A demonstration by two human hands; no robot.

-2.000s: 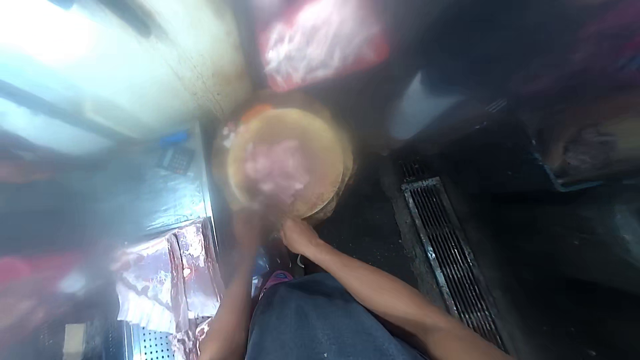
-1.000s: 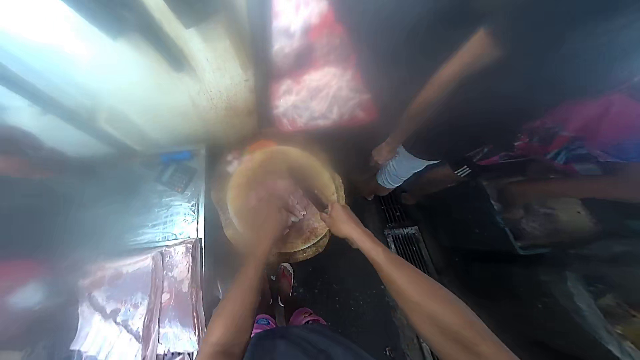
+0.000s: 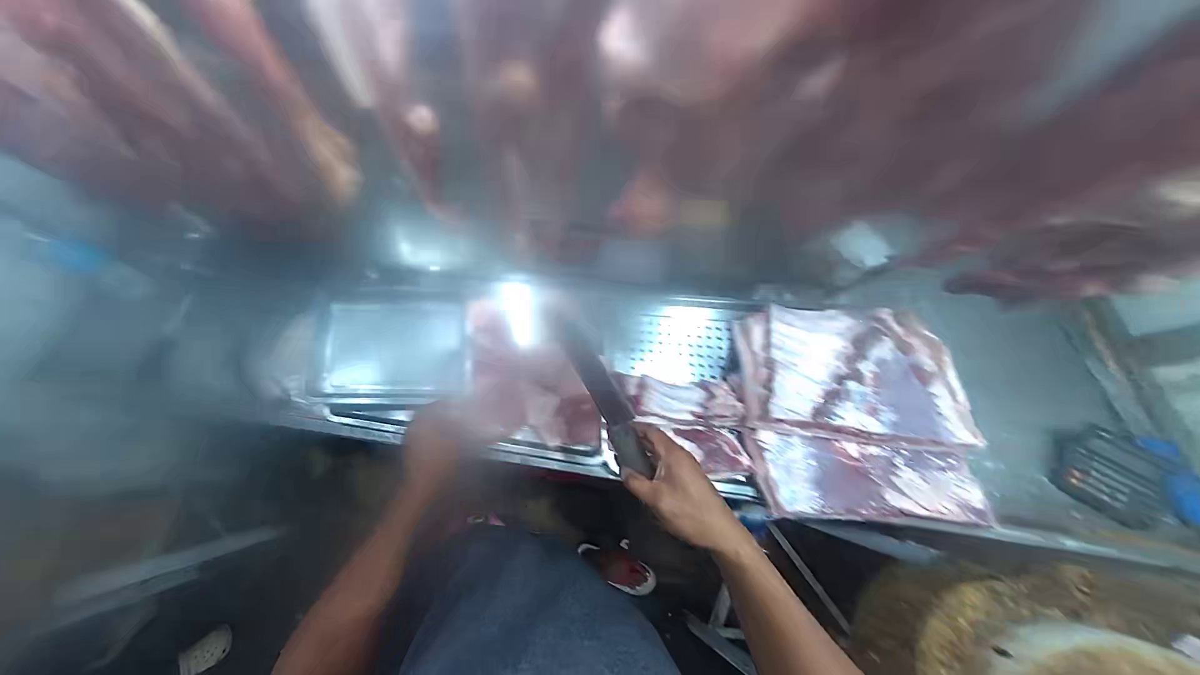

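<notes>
My right hand (image 3: 670, 483) grips the handle of a long flat-bladed knife (image 3: 600, 384), whose blade points up and left over the metal counter. My left hand (image 3: 441, 441) is blurred at the counter's front edge, beside a tray of cut meat (image 3: 534, 403); whether it holds anything cannot be told. An empty-looking metal tray (image 3: 394, 347) lies left of that meat. Right of the knife are smaller meat pieces (image 3: 712, 450) and large slabs of ribs (image 3: 862, 375), near a perforated metal tray (image 3: 680, 342).
Large cuts of meat (image 3: 656, 75) hang blurred across the top. A dark keypad device (image 3: 1111, 473) sits at the counter's right end. A round wooden chopping block (image 3: 966, 619) stands at the lower right. Metal legs (image 3: 722, 609) are below the counter, near a shoe (image 3: 623, 570).
The view has swung from the round block to the metal counter. My hands were over the block and are now at the counter. The knife is now plain in my right hand.
</notes>
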